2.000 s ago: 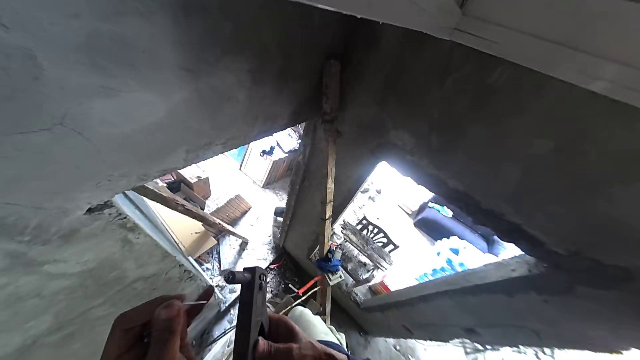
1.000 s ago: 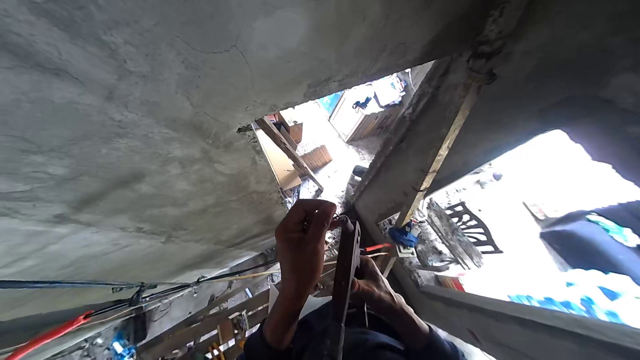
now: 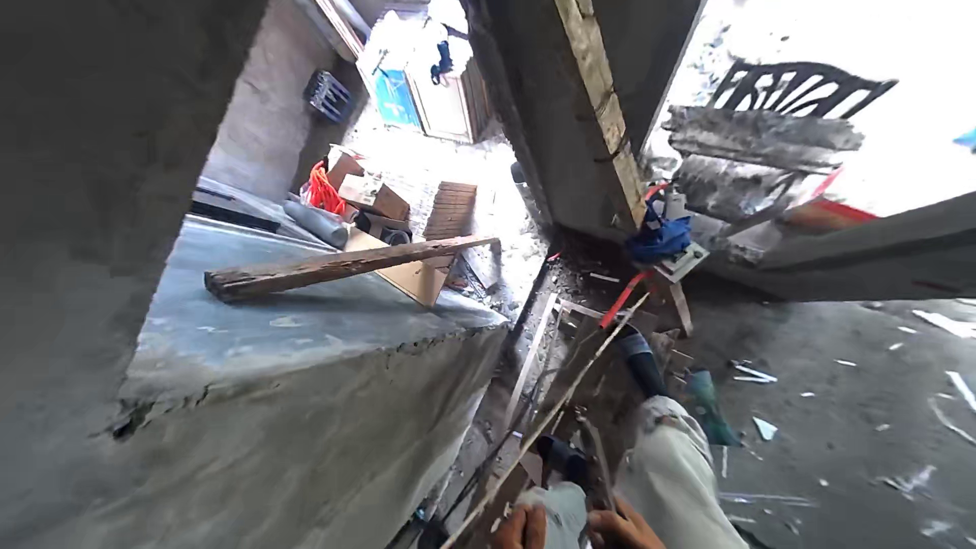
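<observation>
At the bottom edge, my right hand is closed on a long, dark metal hand tool, which points up and away between my legs. To its left is my left hand, its fingers curled and partly cut off by the frame; whether it holds something small cannot be made out. My legs in pale trousers and dark boots are below and around the tool. A long thin wooden strip slants past, just left of the tool.
A concrete ledge bears a rough timber at the left. An upright wooden post stands along the concrete column, with a blue cloth or bag at its foot. Offcuts and scraps litter the floor. A dark chair is beyond the right opening.
My hands, raised together at the tool earlier, are now low and apart at the bottom edge. The tool is lower too. The view has tilted down toward the floor and my legs.
</observation>
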